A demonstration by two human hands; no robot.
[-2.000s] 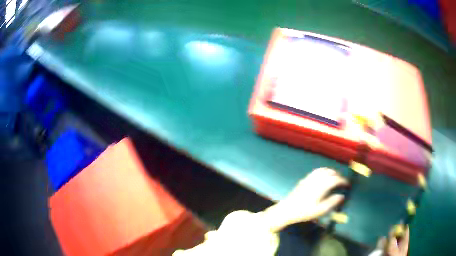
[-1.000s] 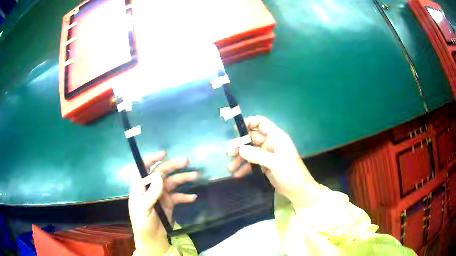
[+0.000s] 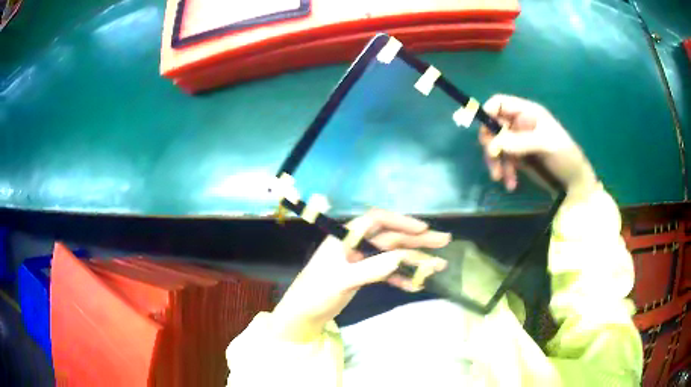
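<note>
A clear glass panel (image 3: 371,136) with a black border is held up, tilted and turned at an angle, above the bench's near edge. Pale tape tabs (image 3: 427,80) are spaced along its two long edges. My left hand (image 3: 367,257) grips the lower left long edge, fingers spread over the panel. My right hand (image 3: 530,143) pinches the upper right long edge. Red foam trays (image 3: 424,30) lie stacked at the back of the bench, with a black-framed panel (image 3: 239,17) on top at the left, cut off by the picture's upper edge.
The green bench (image 3: 98,143) spans the view, with a seam at the right. Below its edge at the left stands a pile of red foam trays (image 3: 106,325) by a blue stool (image 3: 34,295). A loaded tray stack (image 3: 655,280) stands low at the right.
The glass panel has turned clockwise and its bright glare is gone. My right hand has moved up and right, my left hand rightward. The trays on the bench appear higher in view.
</note>
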